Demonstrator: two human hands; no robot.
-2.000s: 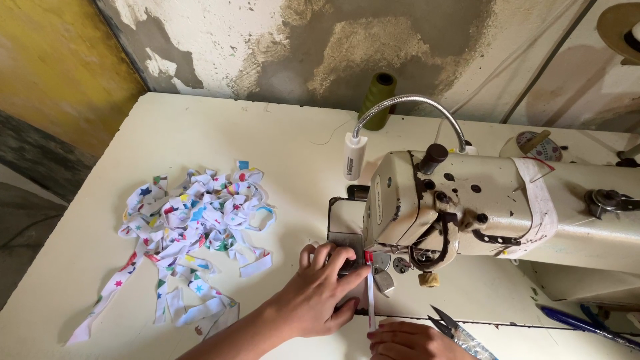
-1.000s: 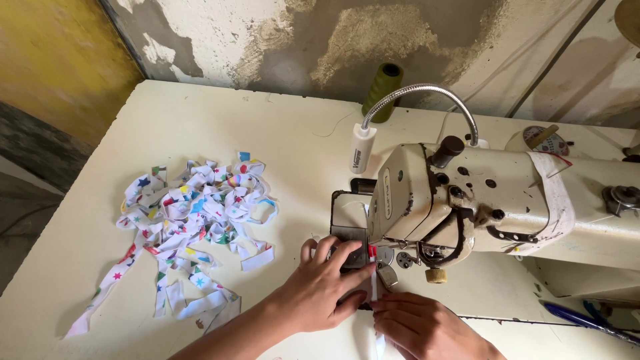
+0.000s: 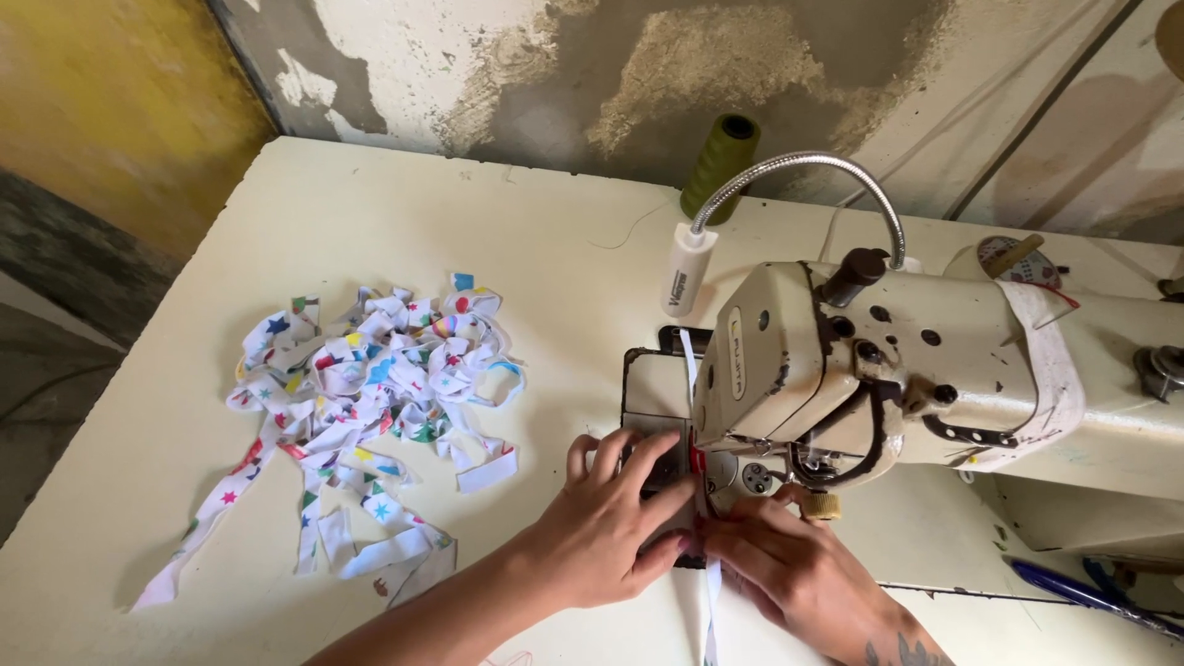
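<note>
A cream industrial sewing machine stands on the right, and a narrow white fabric strip runs under its needle area, with one end out behind the head. My left hand lies with spread fingers on the dark plate left of the presser foot, fingertips beside the strip. My right hand pinches the strip just in front of the foot. A red part shows beside the needle area; the needle itself is hidden. To the left lies a tangled pile of white printed fabric strips.
A green thread cone stands behind the machine. A flexible metal lamp arches over the plate from the machine head. A blue pen lies at the lower right. A pincushion-like round object sits behind the machine arm.
My right hand has moved up close to the foot. The strip's end now shows behind the machine head. Scissors seen near my right hand two seconds ago are out of sight.
</note>
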